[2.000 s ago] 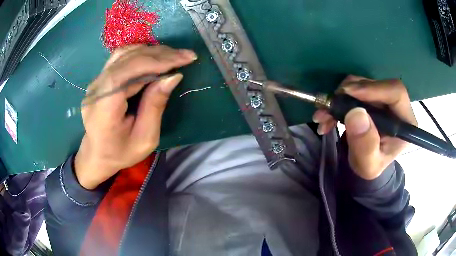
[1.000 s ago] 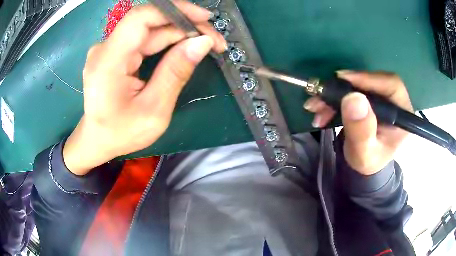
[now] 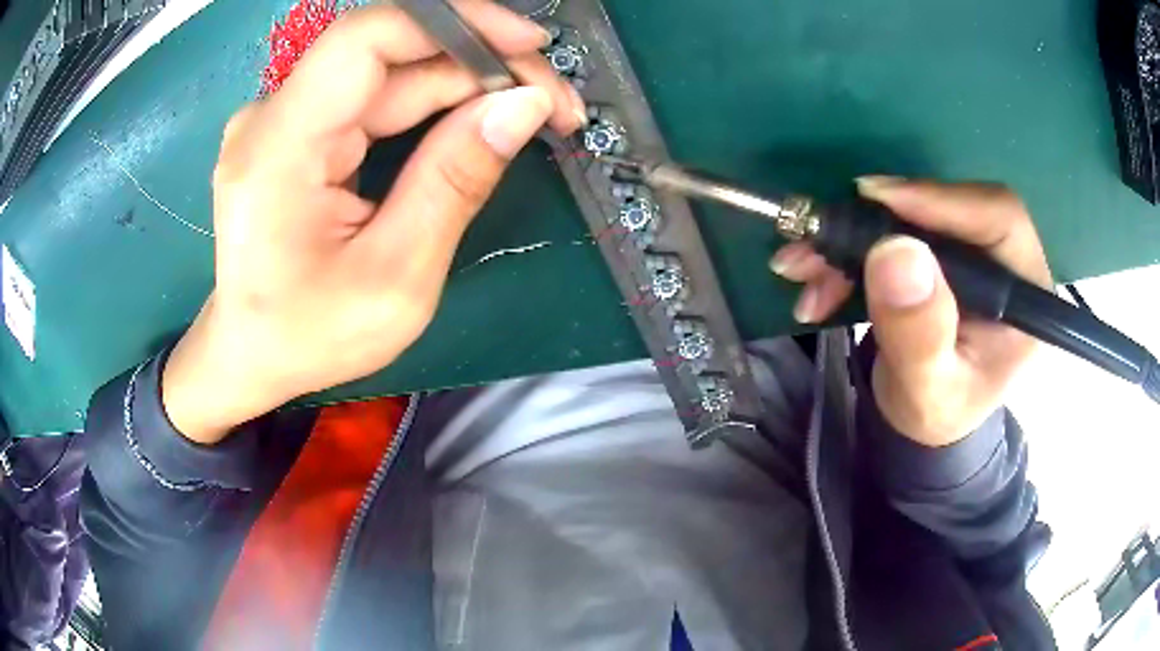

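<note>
A grey strip housing (image 3: 687,254) lies slanted on the green mat, with a row of round silvery components (image 3: 635,215) along it and tiny red wires at its left edge. My left hand (image 3: 369,216) holds dark grey tweezers (image 3: 464,45) at the upper left of the strip; the fingertips are close to the strip and the tweezer tips are hard to make out. My right hand (image 3: 941,293) holds a soldering iron (image 3: 890,248) by its black handle. The iron's tip reaches onto the strip between the second and third visible components.
A red wire pile (image 3: 295,41) is partly behind my left hand. A thin silvery wire (image 3: 509,249) lies left of the strip. A paper label (image 3: 18,303) is at the far left. Stacked grey housings (image 3: 64,83) stand upper left, a black block (image 3: 1136,102) upper right.
My left hand with the tweezers has moved up and right to the strip, covering part of the red pile. The strip has shifted slightly downward. The iron tip drew back, then returned to the strip.
</note>
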